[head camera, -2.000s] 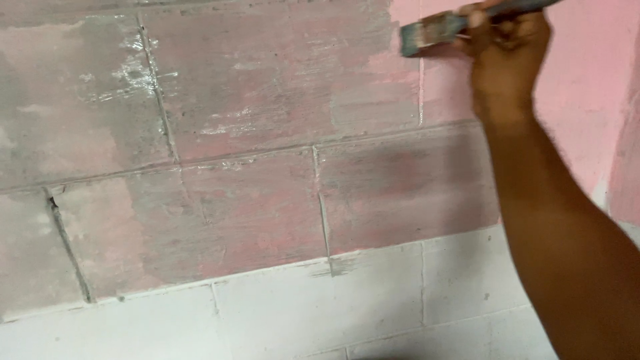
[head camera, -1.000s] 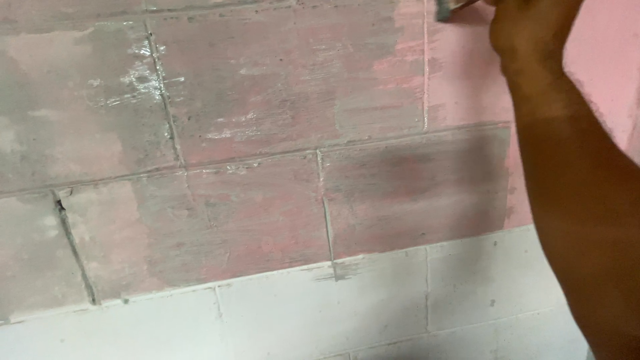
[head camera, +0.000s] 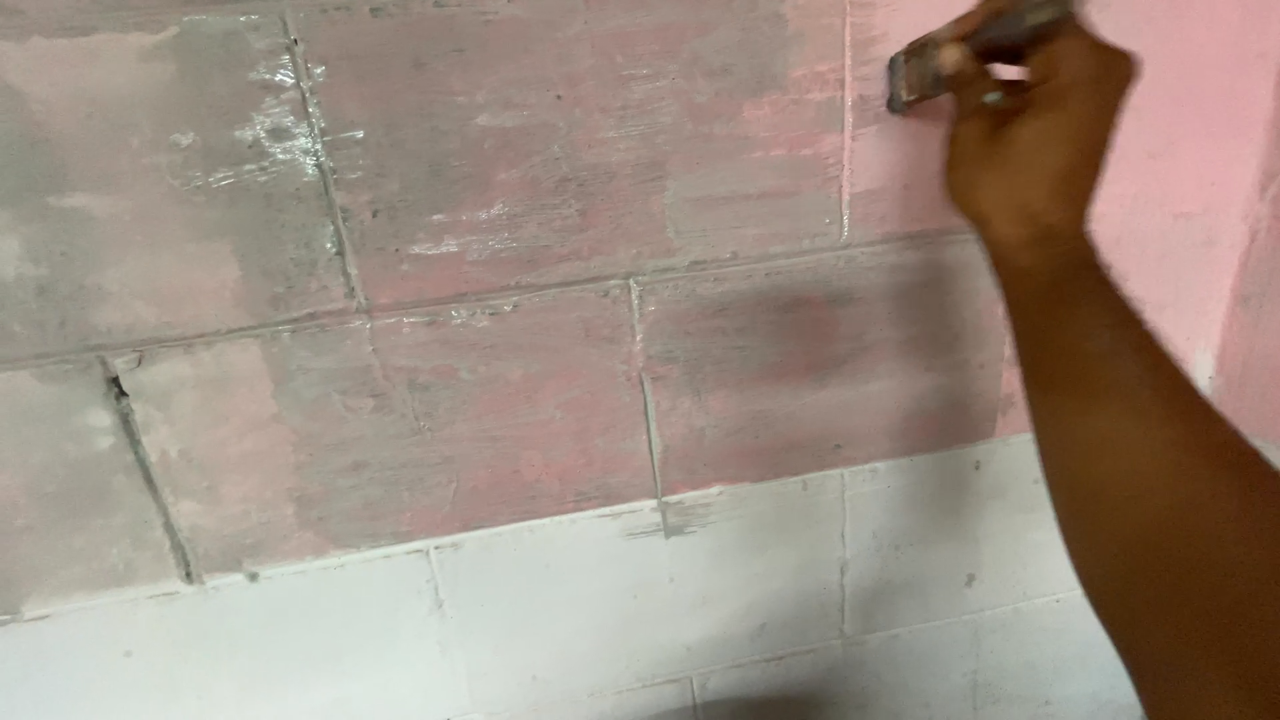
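My right hand (head camera: 1040, 130) is shut on a paintbrush (head camera: 925, 75) at the upper right, its bristles pointing left against or close to the pink block wall (head camera: 1170, 120). Just left of the bristles runs a vertical mortar joint. Across the upper wall, grey paint (head camera: 700, 60) lies in thin, streaky patches over pink, with wet, shiny spots near a joint at the upper left. Whether the bristles touch the wall cannot be told. My left hand is out of view.
Below a slanting edge, the lower blocks (head camera: 640, 590) are white, with a small grey smear under one joint. A narrow dark gap (head camera: 145, 470) opens in a joint at the lower left. A darker pink section (head camera: 1255, 340) stands at the far right.
My right hand with the brush has moved up along the wall and then lower again, staying at the upper right. The brush is more fully visible than one second ago.
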